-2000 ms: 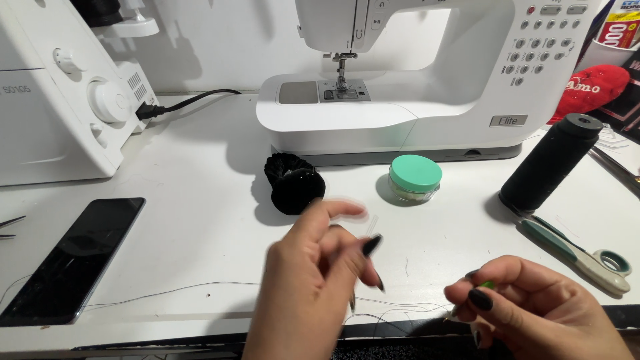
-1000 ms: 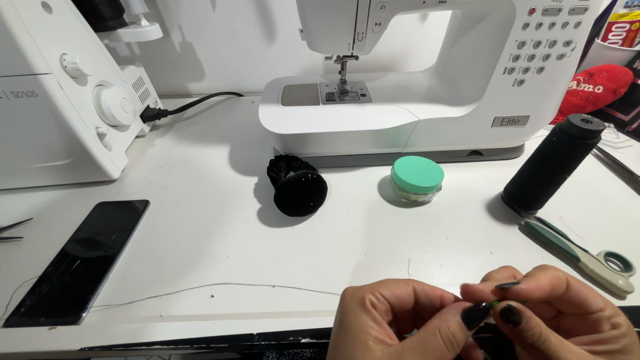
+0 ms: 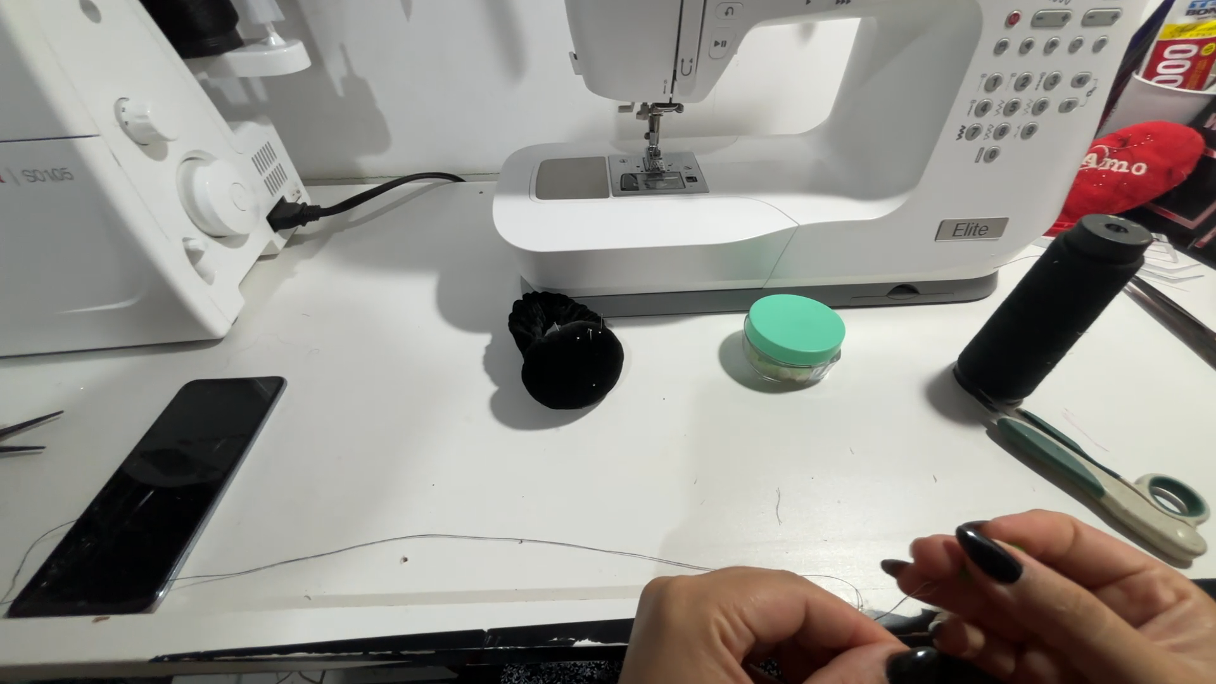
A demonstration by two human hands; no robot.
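Observation:
At the table's front edge, low on the right, my left hand (image 3: pixel 760 632) has thumb and fingers pinched together near a fine dark thread (image 3: pixel 532 541). Just right of it, my right hand (image 3: pixel 1064 598) pinches something small; a sliver of green shows behind the thumb, and a thin strand runs down from these fingertips. What lies between the fingers is mostly hidden. The thread stretches left across the table to the phone (image 3: pixel 157 489). Farther back, a black velvety piece (image 3: pixel 572 366) with pins in it rests before the sewing machine (image 3: pixel 655 233).
A clear jar with a green lid (image 3: pixel 795 330) stands behind my hands. At the right are a cone of black thread (image 3: pixel 1054 313) and scissors (image 3: pixel 1111 484). A second machine (image 3: pixel 104 199) fills the left back, with pointed metal tips (image 3: pixel 28 434) at the left edge.
My left hand has come down and right from mid-table to beside my right hand. The fingertips of both hands met a second ago and are now a little apart.

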